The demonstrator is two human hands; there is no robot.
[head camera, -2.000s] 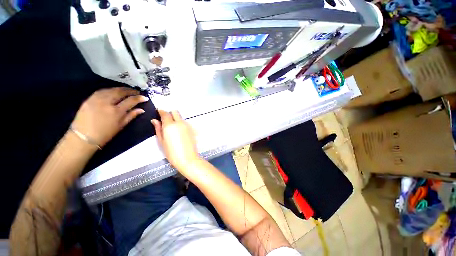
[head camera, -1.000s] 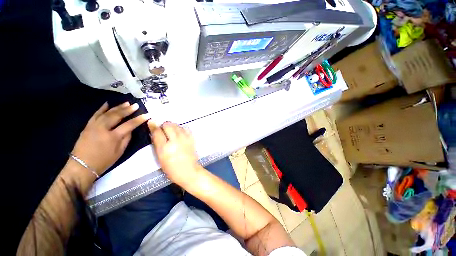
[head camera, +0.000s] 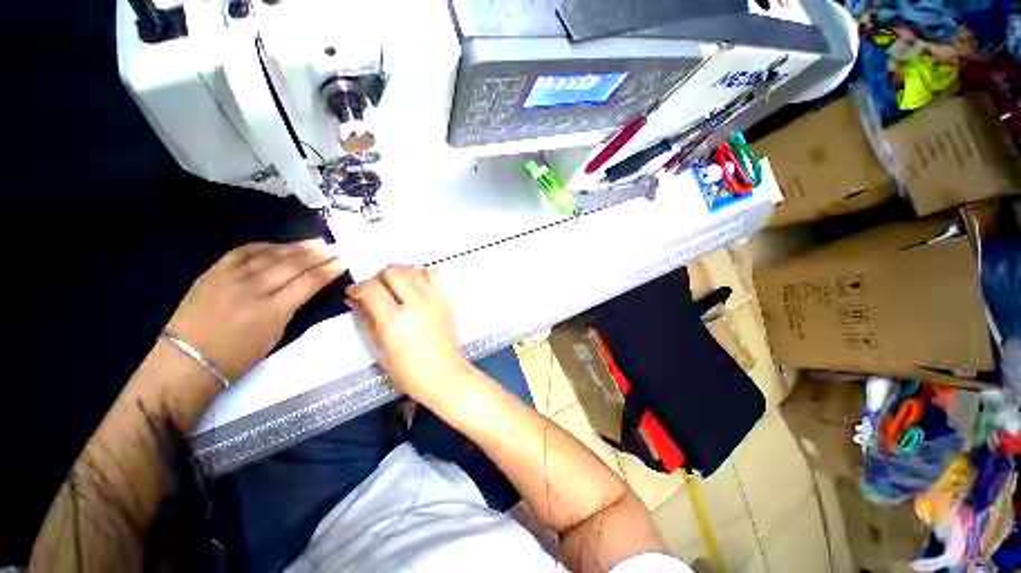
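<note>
Black fabric (head camera: 90, 213) covers the left of the table and reaches the presser foot (head camera: 356, 193) of the white sewing machine (head camera: 213, 101). My left hand (head camera: 252, 302), bare with a thin bracelet, lies flat on the fabric with its fingers close together, fingertips just in front of the foot. My right hand (head camera: 409, 330) is at the fabric's right edge, its fingers bent and thumb tucked in by the fingertips. The fabric edge under the right fingertips is mostly hidden, so a grip on it cannot be made out.
A green tool (head camera: 551, 187) lies on the bed below the control panel (head camera: 573, 90). A blue packet (head camera: 726, 185) with red and green loops sits at the table's right end. A measuring tape (head camera: 291, 409) runs along the front edge. A black bag and cardboard boxes (head camera: 879, 302) are beyond.
The right hand has shifted slightly right of the left fingertips, leaving a wider gap. The left hand's fingers have drawn together and lie flatter. The view has shifted a little.
</note>
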